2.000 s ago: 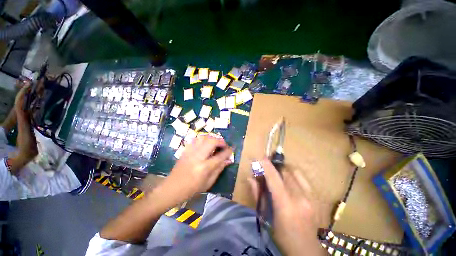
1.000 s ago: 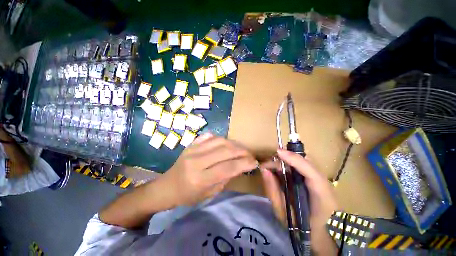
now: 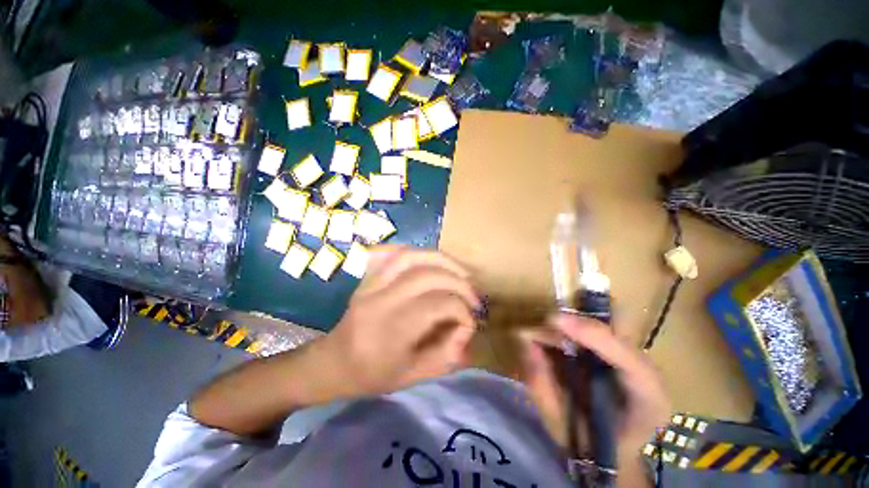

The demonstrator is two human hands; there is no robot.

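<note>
My left hand (image 3: pixel 410 310) is over the cardboard sheet's left edge, its fingertips pinched on a small dark part (image 3: pixel 480 307), mostly hidden; I cannot tell which part. My right hand (image 3: pixel 610 367) is shut on the black handle of the soldering iron (image 3: pixel 593 303), with a thin silvery rod beside it. The iron points up and away over the cardboard (image 3: pixel 515 191); it is blurred and its tip is unclear. Flat pouch cells (image 3: pixel 341 226) with yellow edges lie scattered on the green mat, left of the cardboard.
A clear blister tray (image 3: pixel 143 257) holding cells is at left. Blue circuit boards (image 3: pixel 534 91) lie beyond the cardboard, beside a crumpled plastic bag (image 3: pixel 681 91). At right are a black fan (image 3: pixel 791 200), a blue box of silvery bits (image 3: pixel 734 305) and a cord with a cream plug (image 3: pixel 680 261).
Since a second ago, my hands have moved slightly apart. The iron has shifted a little right and blurred. Earlier, the left hand was nearer the cells, and a cell with a board showed beside the right hand.
</note>
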